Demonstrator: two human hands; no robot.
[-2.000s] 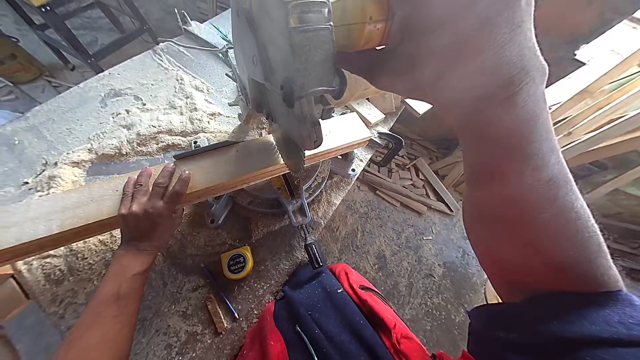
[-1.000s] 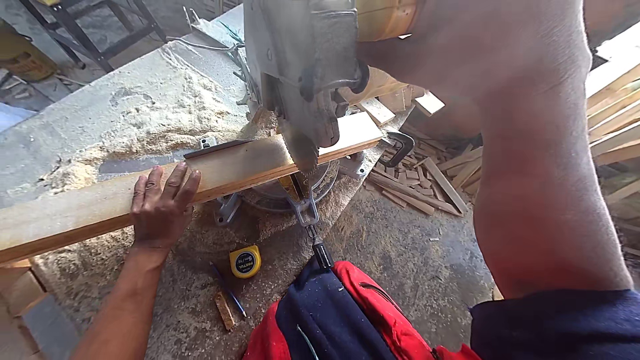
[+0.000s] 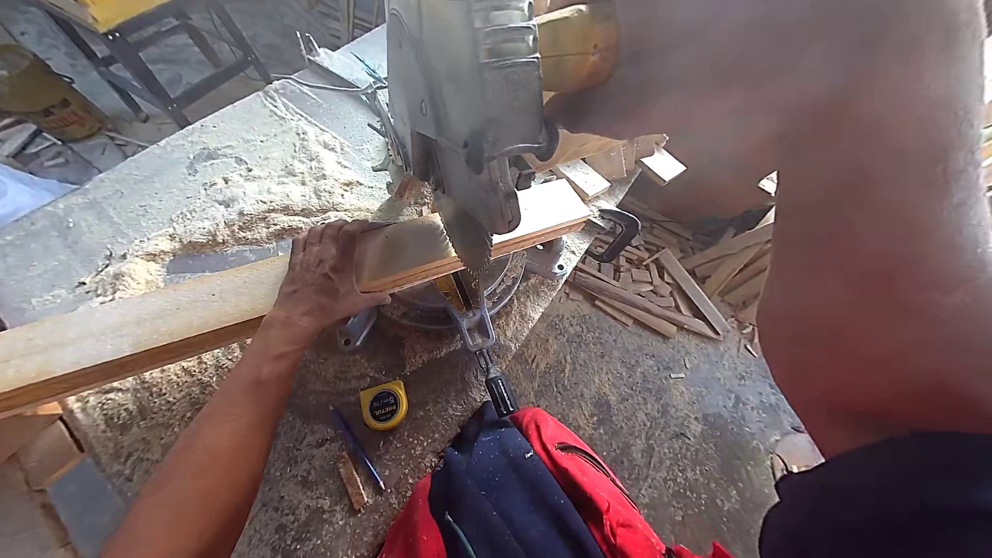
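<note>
My left hand (image 3: 329, 271) grips a long wooden board (image 3: 147, 322) just left of the blade, its thumb over the near edge. The board lies across the base of a miter saw (image 3: 473, 85). The toothed saw blade (image 3: 469, 244) stands in a cut between the board and a shorter wooden piece (image 3: 546, 213) on the right. My right hand (image 3: 597, 85) is at the top, by the saw's yellow handle (image 3: 577, 46); its fingers are mostly hidden, but it appears closed on the handle. A black C-clamp (image 3: 620, 232) sits at the bench edge.
Sawdust covers the bench (image 3: 232, 163). Near me lie a yellow tape measure (image 3: 384, 404), a blue pen (image 3: 356, 448) and a small wood strip (image 3: 353, 482). Wood offcuts (image 3: 643, 287) are heaped on the floor at right. A black-legged stand (image 3: 155, 70) is at upper left.
My left hand has moved right along the board, closer to the blade, and its thumb now wraps the near edge. A gap now shows between the board and the right-hand piece.
</note>
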